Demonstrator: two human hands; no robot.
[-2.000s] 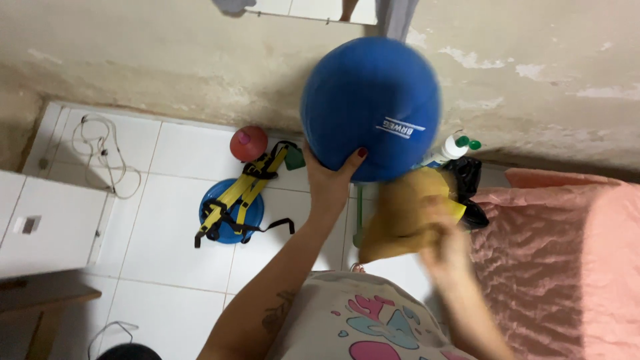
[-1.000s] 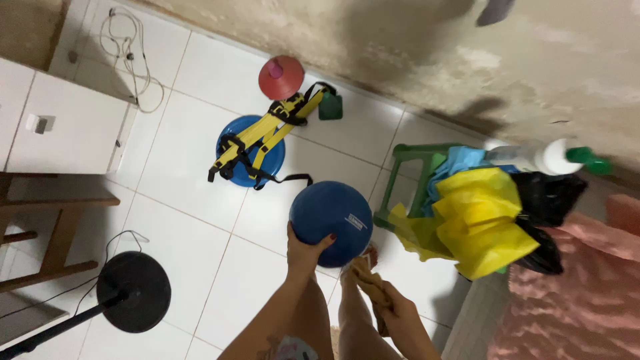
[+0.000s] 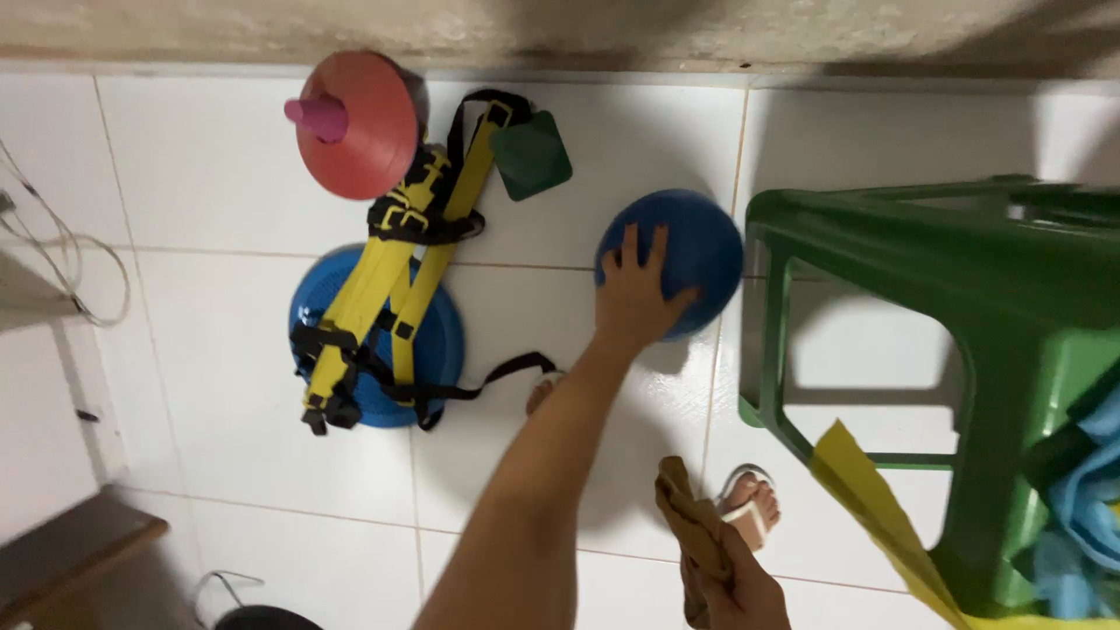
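A blue ball (image 3: 700, 262) is near the tiled floor, between the yellow-and-black straps and the green stool. My left hand (image 3: 637, 293) lies spread on top of it, fingers apart; whether the ball touches the floor cannot be told. Lower down, my right hand (image 3: 739, 582) grips a crumpled brown cloth (image 3: 691, 516). The yellow straps (image 3: 372, 284) with black buckles lie across a blue disc (image 3: 442, 328). Red cones (image 3: 367, 131), with a pink tip poking out, touch the upper straps. A dark green flat piece (image 3: 532, 156) lies at the straps' upper end.
A green plastic stool (image 3: 997, 350) stands at right, bearing blue cloth (image 3: 1094, 481) and a yellow sheet (image 3: 884, 525). My sandalled foot (image 3: 750, 507) is beside it. A wall runs along the top. Cables (image 3: 66, 254) lie at left, above a wooden piece (image 3: 79, 560); a round black base (image 3: 267, 619) is below.
The blue ball, held up near the wall two seconds ago, has come down to near the floor. My left hand has moved onto its top. The brown cloth remains in my right hand. The view is closer.
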